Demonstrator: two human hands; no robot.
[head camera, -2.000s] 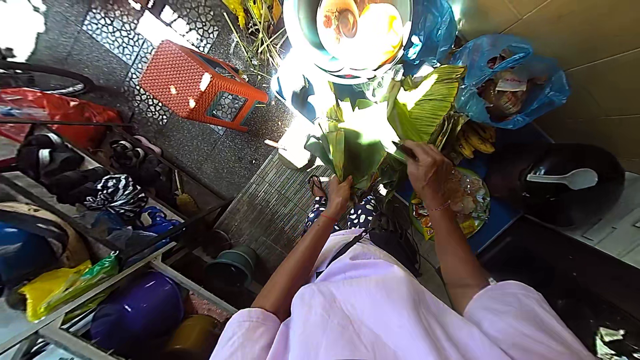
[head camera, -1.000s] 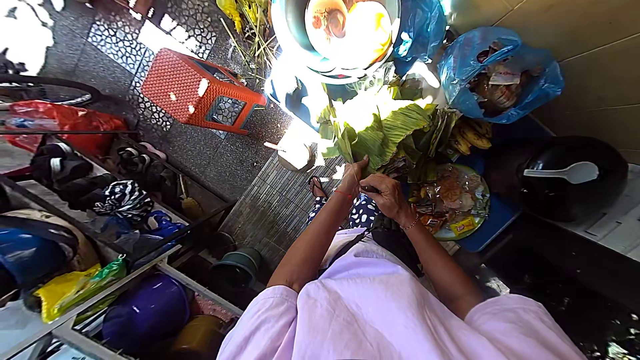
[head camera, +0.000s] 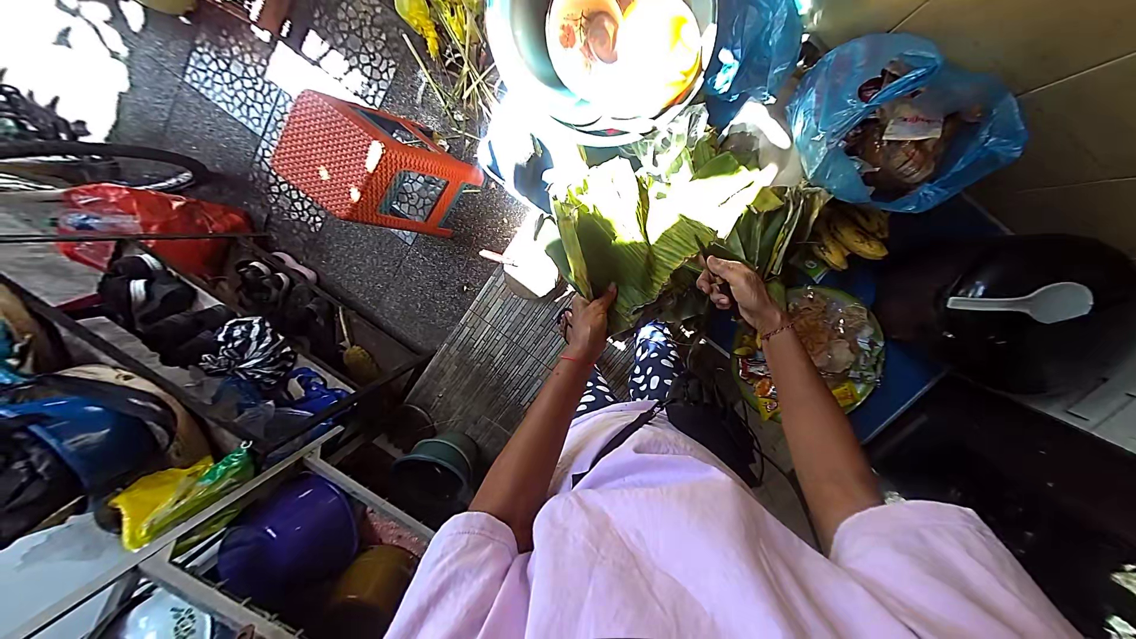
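A green banana leaf (head camera: 670, 253) spreads between my hands, its upper part washed out by sunlight. My left hand (head camera: 589, 327) pinches its lower left edge. My right hand (head camera: 738, 288) is closed around a small dark handle, probably a knife, right at the leaf's right side; its blade cannot be made out. More folded leaves (head camera: 777, 222) lie just beyond my right hand. Above the leaf stands a large basin (head camera: 524, 44) with bowls in it, partly lost in glare. Below and right of my right hand is a round tray (head camera: 865, 390) of packaged food.
Ripe bananas (head camera: 849, 235) and a blue plastic bag (head camera: 981, 133) lie at the right, near a black lidded pot (head camera: 1021, 346) with a white rice spoon (head camera: 1034, 303). An orange plastic stool (head camera: 328, 160) lies on the floor at left, above a rack holding shoes (head camera: 146, 293) and a purple bucket (head camera: 288, 537).
My hands were close together at the leaf's lower edge a second ago; they are now apart, with the leaf spread wide between them.
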